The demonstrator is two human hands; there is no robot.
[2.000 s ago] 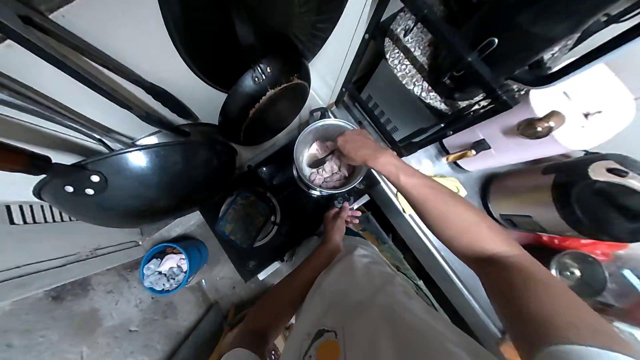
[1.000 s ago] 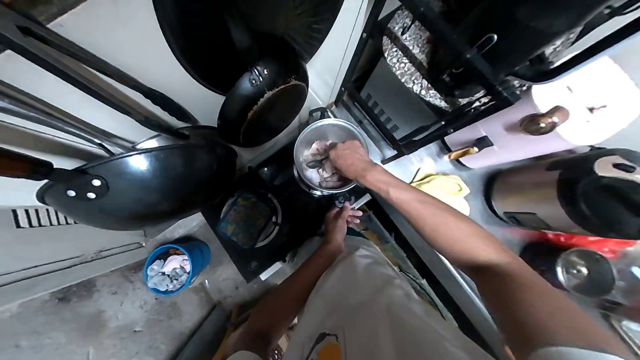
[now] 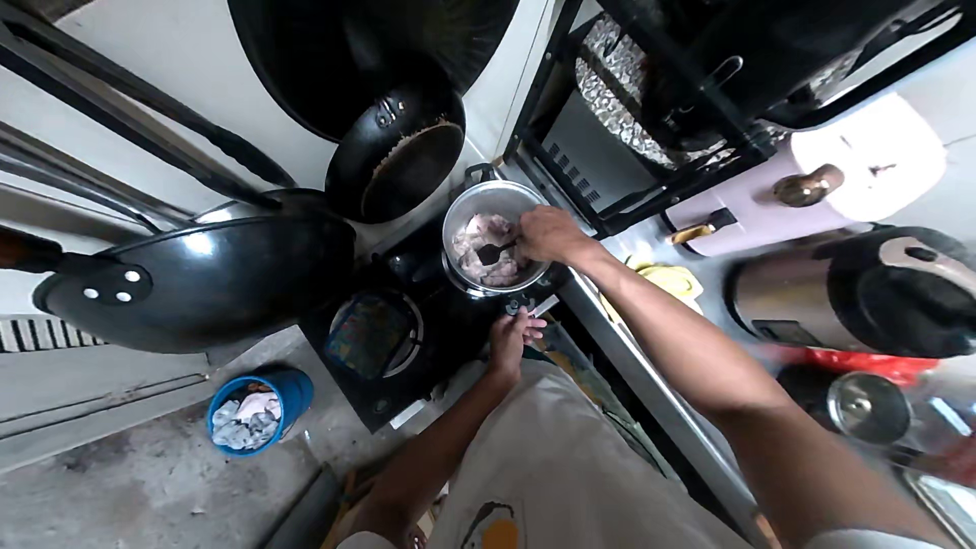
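Note:
My right hand (image 3: pixel 547 233) grips the handle of a dark spatula or spoon (image 3: pixel 489 254) over the right rim of a metal pot (image 3: pixel 474 200). The utensil's head rests among pale pieces of meat (image 3: pixel 499 273) inside. The pot stands on a black gas stove (image 3: pixel 438 313). My left hand (image 3: pixel 515 332) is beside the stove's front knob (image 3: pixel 515 306), fingers partly spread, with nothing seen in it; whether it touches the knob I cannot tell. A patterned square item (image 3: pixel 367 335) lies over the other burner.
A large black wok (image 3: pixel 221 274) and a smaller frying pan (image 3: pixel 415 164) hang on the left. On the right are a black rack (image 3: pixel 610 221), a yellow cloth (image 3: pixel 671 284), a rice cooker or similar appliance (image 3: pixel 793 293) and a metal lid (image 3: pixel 869 406). A blue bin (image 3: pixel 296 400) stands on the floor.
My right hand has moved from over the pot's middle to its right rim, and the utensil's head now shows plainly in the meat. My left hand has stayed by the knob.

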